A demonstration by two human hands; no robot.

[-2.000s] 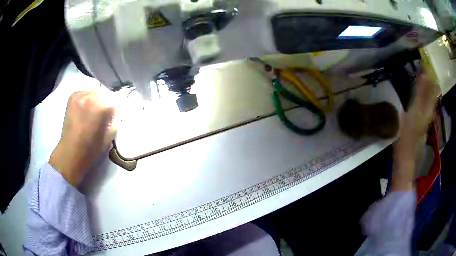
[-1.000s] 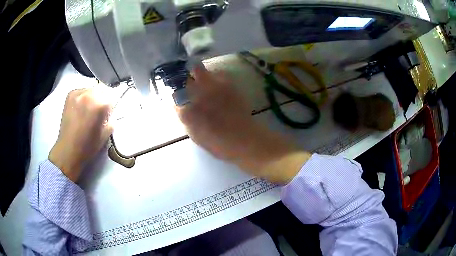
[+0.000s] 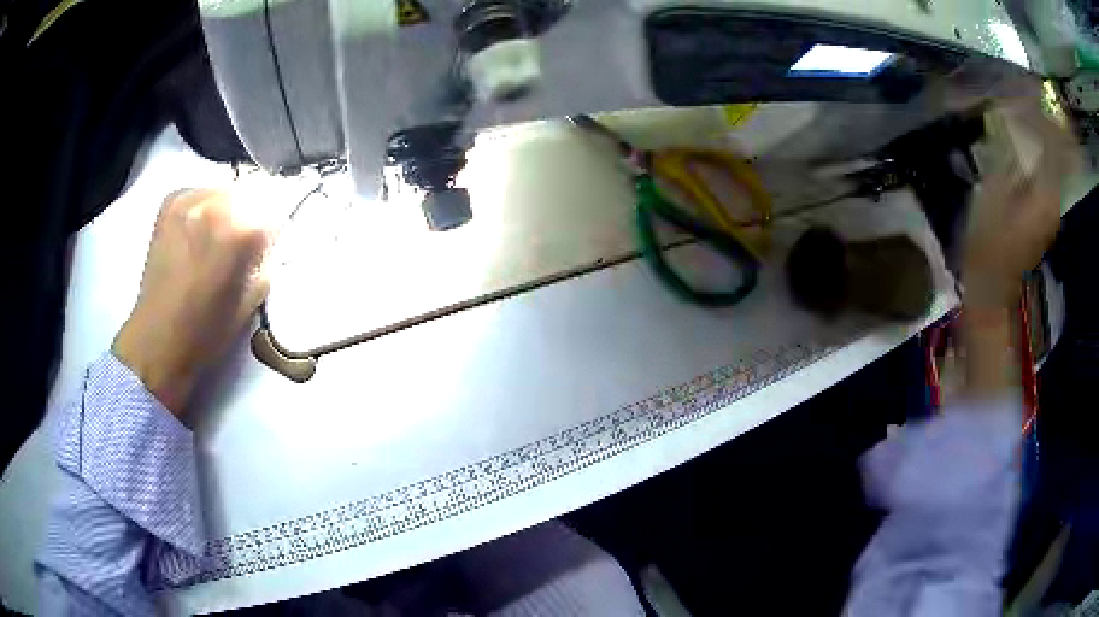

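The white-grey sewing machine head (image 3: 579, 66) spans the top of the view. Its presser foot and needle area is washed out by bright lamp light. My left hand (image 3: 199, 283) is closed in a loose fist on the white table, just left of the needle area; whether it pinches a thread cannot be told. My right hand (image 3: 1022, 199) is blurred at the far right, by the right end of the machine. Whether it holds anything cannot be seen.
Scissors with green and yellow loops (image 3: 699, 229) lie right of the needle area. A brown brush (image 3: 858, 275) sits beside them. A printed ruler (image 3: 506, 476) follows the table's front edge. Black cloth (image 3: 42, 277) lies at the left. A red-rimmed basket is partly hidden behind the right forearm.
My right hand was at the far right two seconds ago, came to the needle area one second ago, and is now back at the far right. My left hand stays beside the needle area.
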